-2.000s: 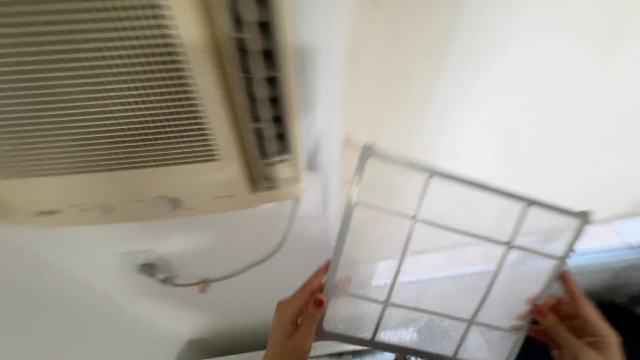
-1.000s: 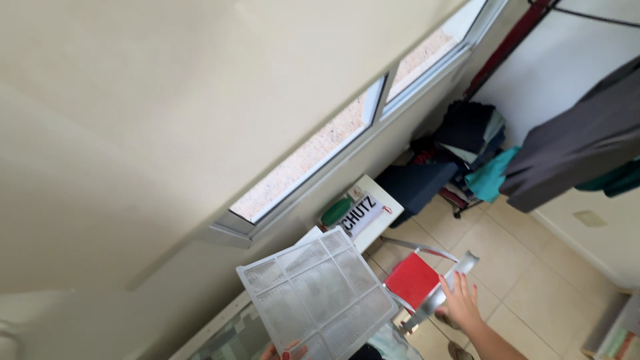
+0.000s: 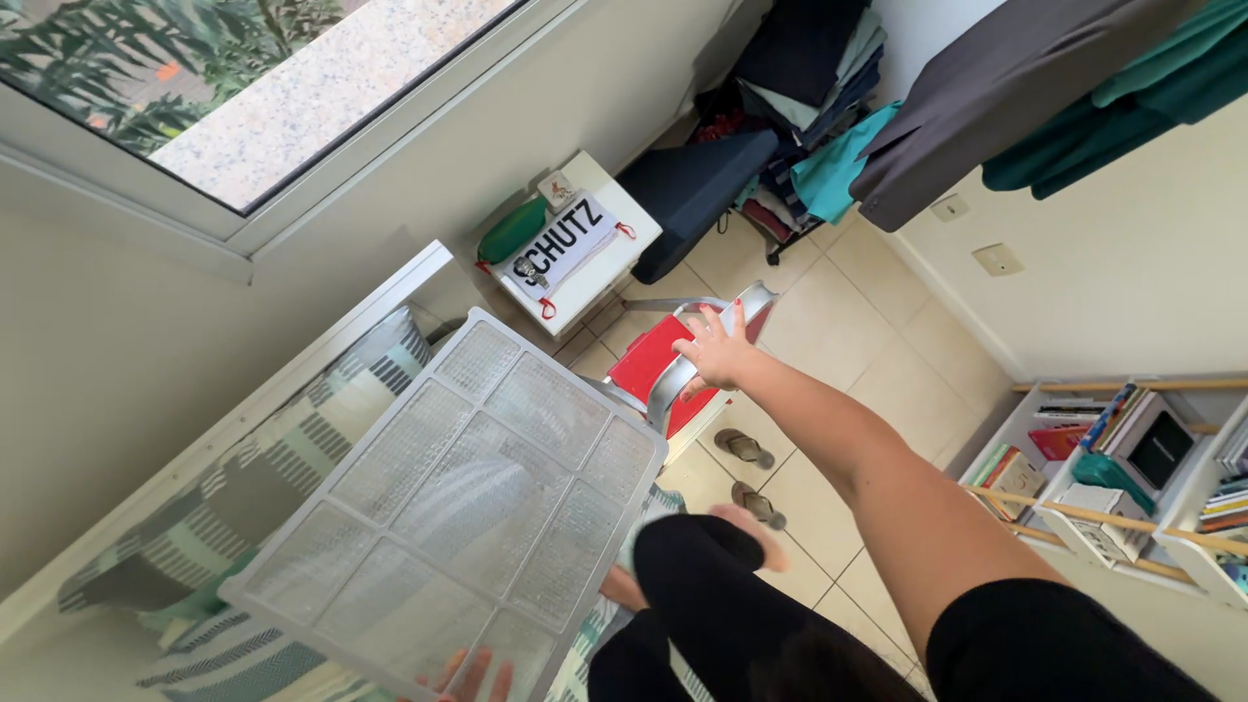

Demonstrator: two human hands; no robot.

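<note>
My left hand point(image 3: 468, 675) holds a dusty air conditioner filter point(image 3: 458, 507), a flat mesh panel in a light grey plastic grid frame, at its lower edge. The fingers show through the mesh at the bottom of the view; the thumb is hidden. My right hand point(image 3: 717, 349) rests on the curved silver top rail of a folding step stool point(image 3: 668, 390) with a red step, its fingers spread over the metal. The filter's right corner overlaps the stool's rail in the view.
A bed with patterned pillows point(image 3: 234, 497) lies below the filter. Beyond the stool stand a small white table point(image 3: 624, 229) with a cloth bag and green case, and stacked clothes point(image 3: 809, 88). Flip-flops point(image 3: 746, 447) lie on the tiled floor. Bookshelves point(image 3: 1102, 507) are at right, a window point(image 3: 322, 117) at upper left.
The view has turned from the wall air conditioner to the floor and stool. My right hand, on the filter's edge two seconds ago, is off it and on the stool's rail. The filter stays in my left hand.
</note>
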